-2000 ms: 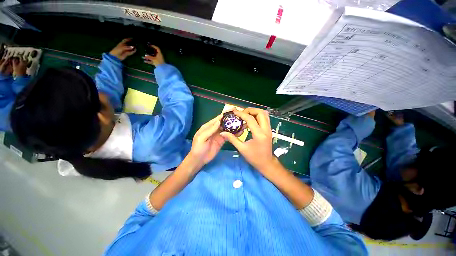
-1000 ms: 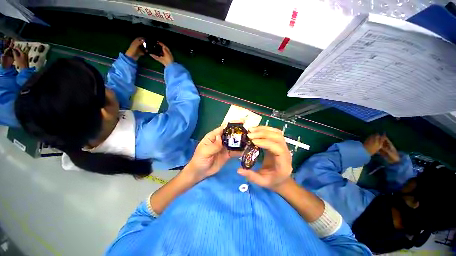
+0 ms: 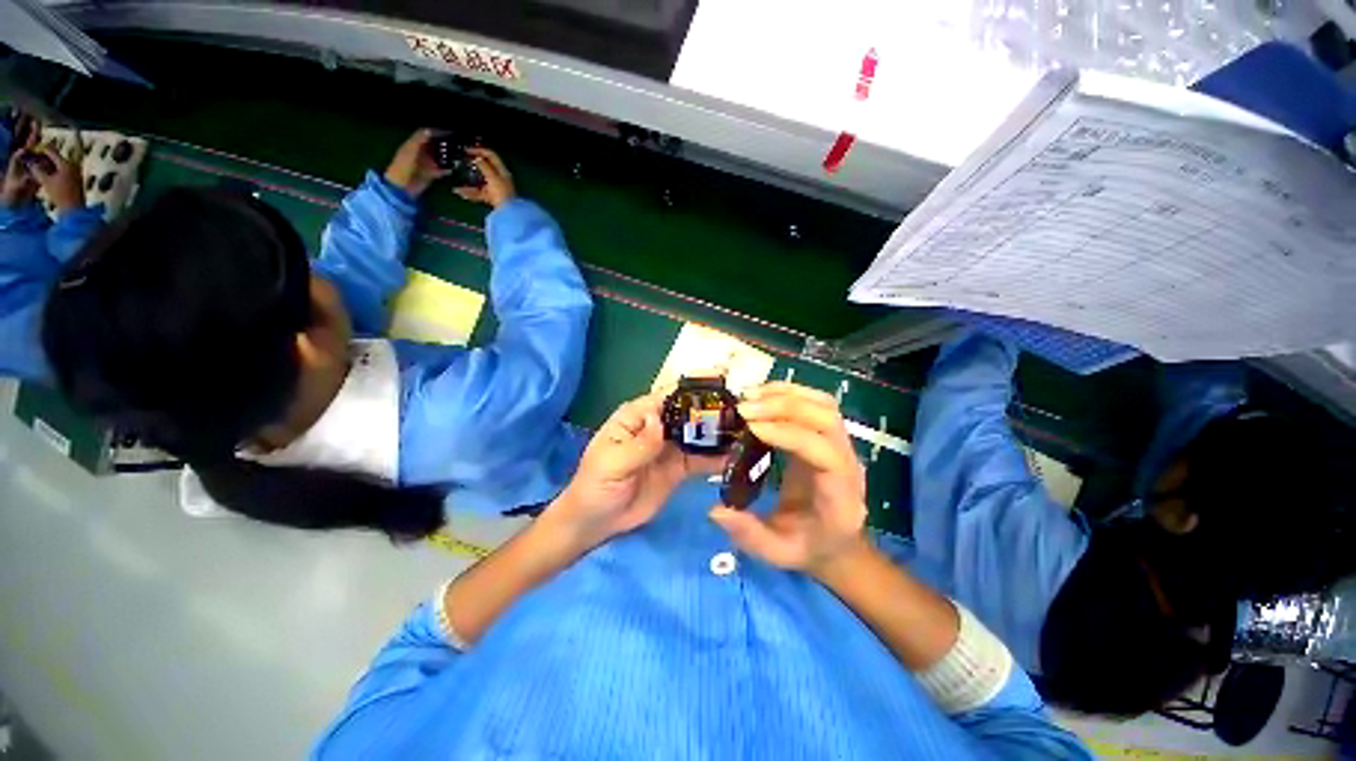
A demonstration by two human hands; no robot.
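Note:
My left hand (image 3: pixel 620 468) holds an open watch case (image 3: pixel 702 418) by its left side. The case is dark, with orange and a white-blue part showing inside. My right hand (image 3: pixel 811 483) holds a small dark oval piece (image 3: pixel 748 473), perhaps the back cover, beside the case's lower right; its fingertips are also at the case's right edge. A small pale mark shows on the piece. Whether a cable joins the two parts I cannot tell. A cream paper pad (image 3: pixel 714 357) lies on the green bench just beyond the case.
A white branched strip (image 3: pixel 877 436) lies right of the pad, partly behind my right hand. A clipboard with record sheets (image 3: pixel 1130 208) hangs at the upper right. A white shelf (image 3: pixel 773 75) runs above the bench. People in blue smocks sit at both sides.
Two seconds ago both hands held one closed-looking round unit. Since then it is opened, and the dark piece is apart in my right hand. Over the last second that piece has turned.

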